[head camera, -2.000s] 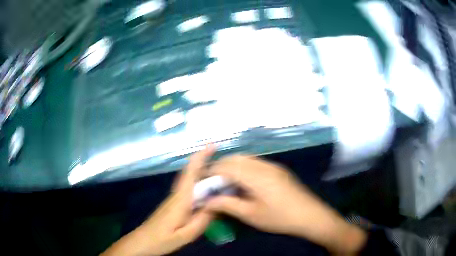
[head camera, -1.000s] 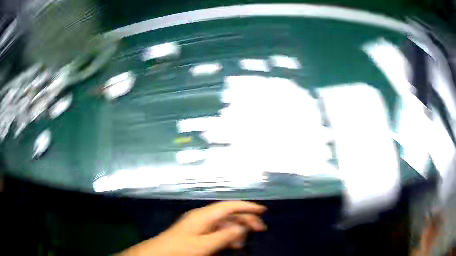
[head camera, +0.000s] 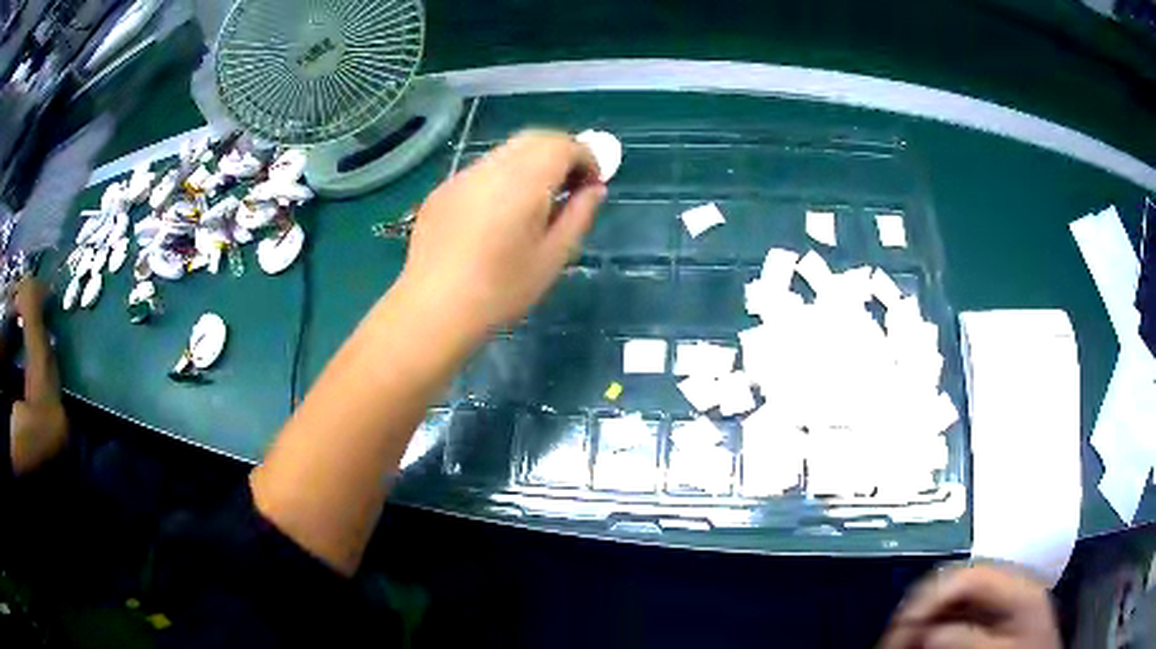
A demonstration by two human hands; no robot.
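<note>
My left hand (head camera: 501, 235) reaches over the back left of the clear tray (head camera: 932, 203). Its thumb and fingertips close on the lower edge of a white disc (head camera: 601, 154), and dark wiring shows at the fingertips. A small wired board (head camera: 396, 227) shows left of my wrist; the hand hides what lies beside it. My right hand (head camera: 976, 611) is low at the right, blurred and cut off by the bottom edge. It is at the lower end of a wide white paper strip (head camera: 1024, 431); its grip is unclear.
White squares (head camera: 837, 368) are heaped on the tray's right, near a yellow tape piece (head camera: 614, 391). A pile of wired discs (head camera: 190, 209) and a single wired disc (head camera: 207, 340) lie left. A fan (head camera: 320, 57) stands behind. Another person's arm (head camera: 38, 380) is at far left.
My hands have parted from the work between them. My left hand has moved up and forward over the tray to the disc. My right hand is low at the right. The view has shifted.
</note>
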